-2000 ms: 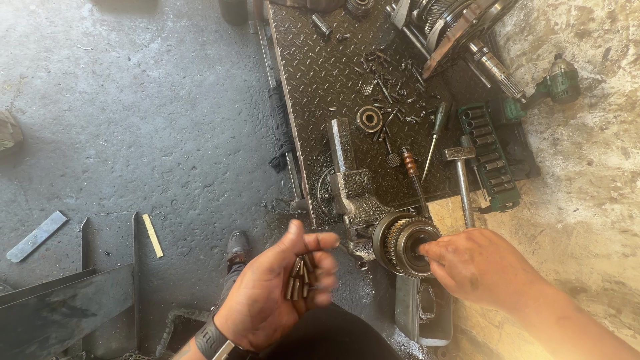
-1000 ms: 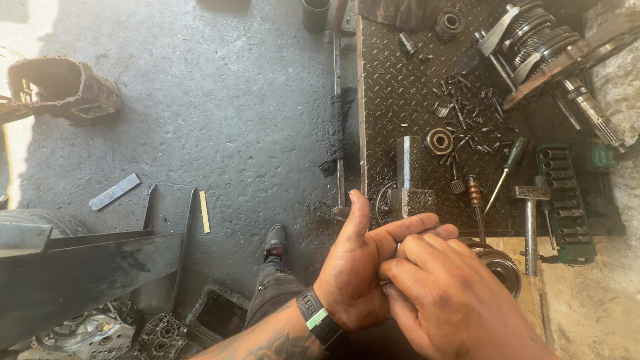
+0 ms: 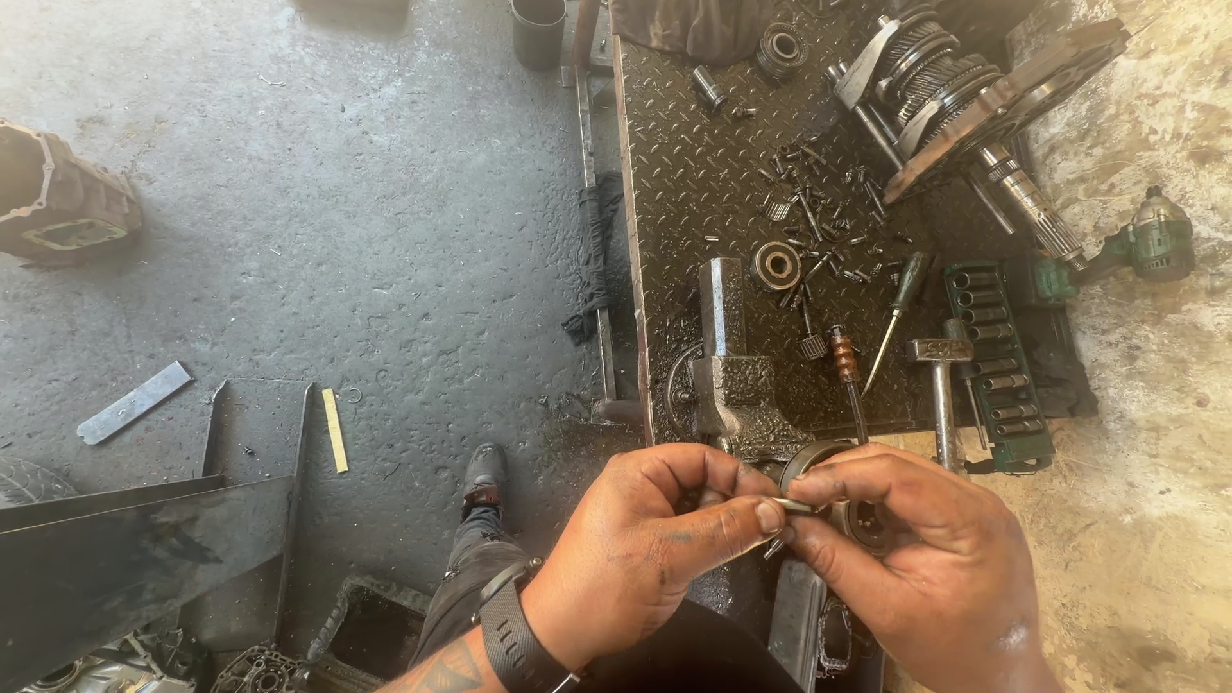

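A small metal pin (image 3: 795, 505) lies between my two hands, pinched by the fingertips of both. My left hand (image 3: 664, 549), with a dark watch strap at its wrist, holds the pin's left end between thumb and fingers. At the other end, the thumb and forefinger of my right hand (image 3: 914, 558) grip it. Just behind the fingers is a metal gear assembly (image 3: 818, 462), mostly hidden by my hands. A bench vise (image 3: 736, 385) stands beyond it. Whether more pins lie in my left palm cannot be seen.
The diamond-plate bench (image 3: 674, 173) carries scattered pins and bolts (image 3: 828, 221), a bearing (image 3: 775, 266), a screwdriver (image 3: 897, 318), a hammer (image 3: 942, 385), a socket set (image 3: 1001, 366) and a gear cluster on shafts (image 3: 934, 87). A gearbox housing (image 3: 67, 202) sits on the floor at left.
My right hand has left the gear assembly, where it was two seconds ago, and joined my left hand. The left palm, open with several pins earlier, is now turned inward. The view has shifted left.
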